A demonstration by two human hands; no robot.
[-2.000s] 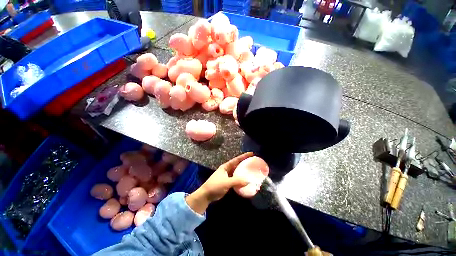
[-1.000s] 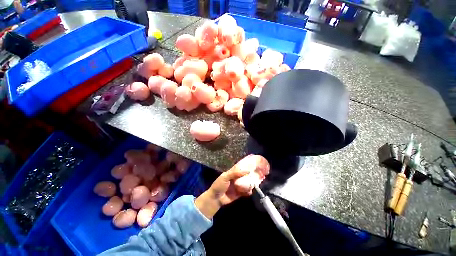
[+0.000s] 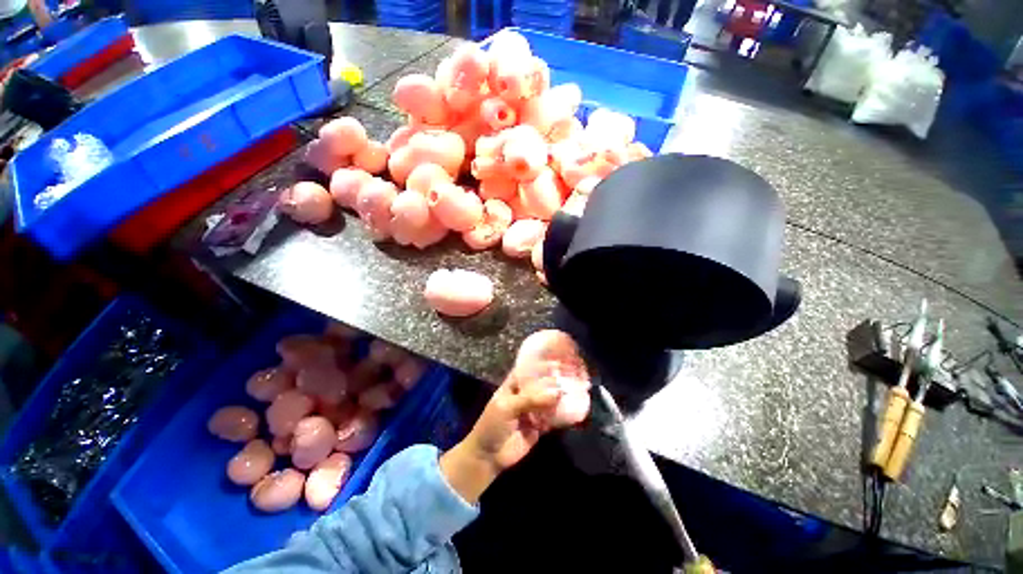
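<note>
My left hand (image 3: 501, 431) grips a flesh-pink hollow piece (image 3: 552, 361) over the bench's front edge, just below the black drum. A long silvery metal tool (image 3: 642, 462) comes up from the bottom edge, its tip close beside the piece's right side; I cannot tell if they touch. Only the end of its yellow-brown handle (image 3: 700, 564) shows. My right hand is out of the picture. One pink piece (image 3: 459, 293) lies alone on the bench, in front of a large heap of pink pieces (image 3: 494, 151).
A black drum-shaped device (image 3: 673, 252) stands on the speckled bench (image 3: 749, 387). A blue bin (image 3: 180, 507) with pink pieces is below left, beside another with dark shiny things (image 3: 90, 404). Two wooden-handled tools (image 3: 896, 432) lie right. A blue tray (image 3: 168, 140) sits over a red one.
The view has shifted slightly. My left hand has turned the pink piece, its fingers now curled in front of it. The tool's tip has moved from the piece's lower edge to its right side.
</note>
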